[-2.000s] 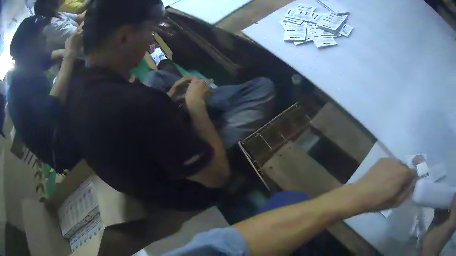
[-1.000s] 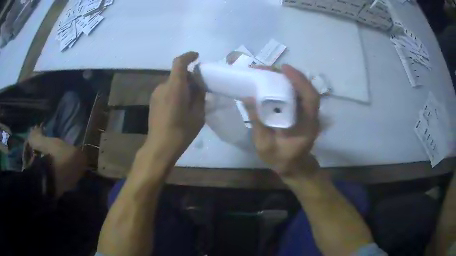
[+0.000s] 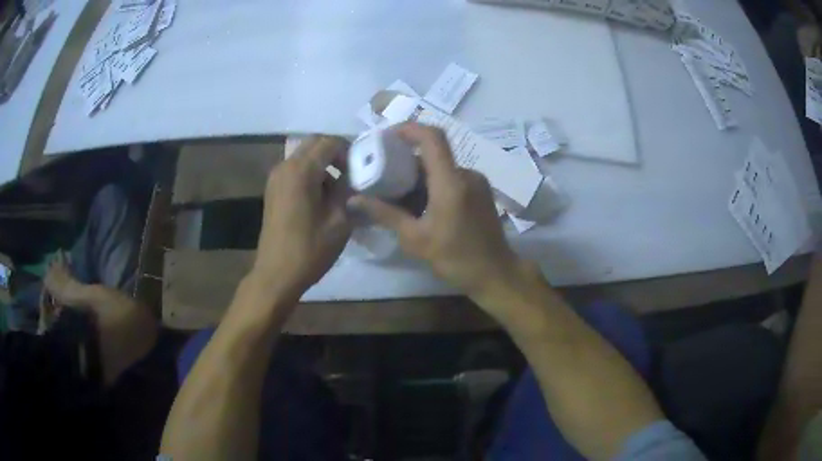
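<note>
A smooth white piece (image 3: pixel 386 164) with a rounded square end and a small dark dot is held above the board's near edge. My right hand (image 3: pixel 455 207) grips it from the right, fingers over its top and thumb below. My left hand (image 3: pixel 306 207) is at its left side, fingers bent towards it; whether they grip the piece or something thin is hard to tell. A white printed carton (image 3: pixel 491 158) lies on the board just behind my right hand. Small printed slips (image 3: pixel 451 87) lie around it. Something clear and crumpled (image 3: pixel 374 241) shows under the hands.
White work board (image 3: pixel 243 72) with a wooden edge (image 3: pixel 397 315) near my lap. Slips pile (image 3: pixel 117 54) at far left. Label sheets (image 3: pixel 771 207) at right, stacked cartons (image 3: pixel 595 9) at the back. Another person's arm (image 3: pixel 108 315) at left; another arm (image 3: pixel 802 378) at right.
The view has swung from the person at left to the board. The white piece has turned its dotted end towards the left and moved left, and the printed carton behind now shows.
</note>
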